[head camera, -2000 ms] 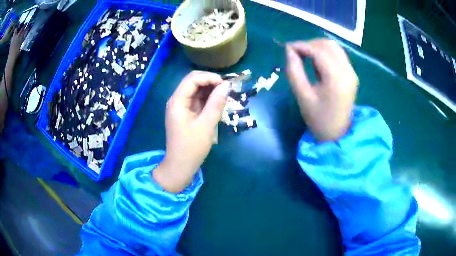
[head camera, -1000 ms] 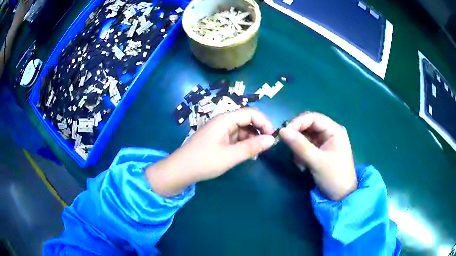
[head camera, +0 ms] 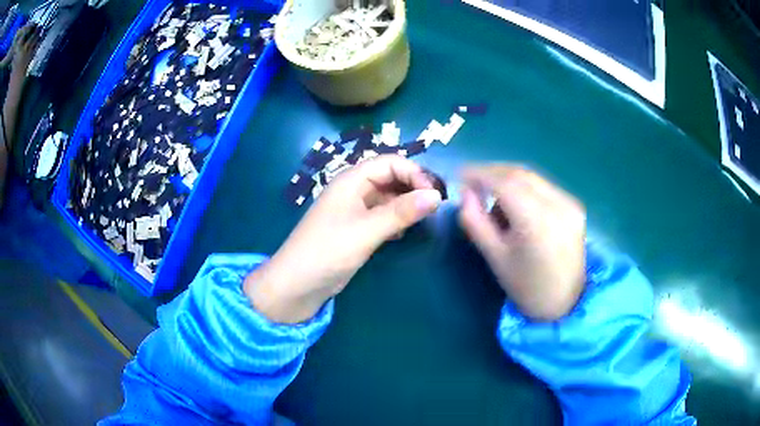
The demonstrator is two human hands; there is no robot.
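My left hand (head camera: pixel 350 225) pinches a small black part (head camera: pixel 435 185) between thumb and forefinger, above the dark-green table. My right hand (head camera: pixel 529 233) is just to the right, blurred, with thumb and fingers close together. A small pale slip (head camera: pixel 489 201) shows at its fingertips. The two hands are a little apart. A loose pile of black and cream pieces (head camera: pixel 337 158) lies on the table behind my left hand, partly hidden by it.
A blue parts bin (head camera: pixel 179 229) full of mixed pieces stands at the left. A yellowish round tub (head camera: pixel 354 79) with pale slips stands behind the pile. Dark panels on white sheets lie at the upper right (head camera: pixel 583 29) and far right (head camera: pixel 737 112). A person's arm (head camera: pixel 15 91) shows at far left.
Two seconds ago the hands were wide apart over the pile; one second ago they met in front of it. Now my right hand has parted slightly from the black part, with a pale slip.
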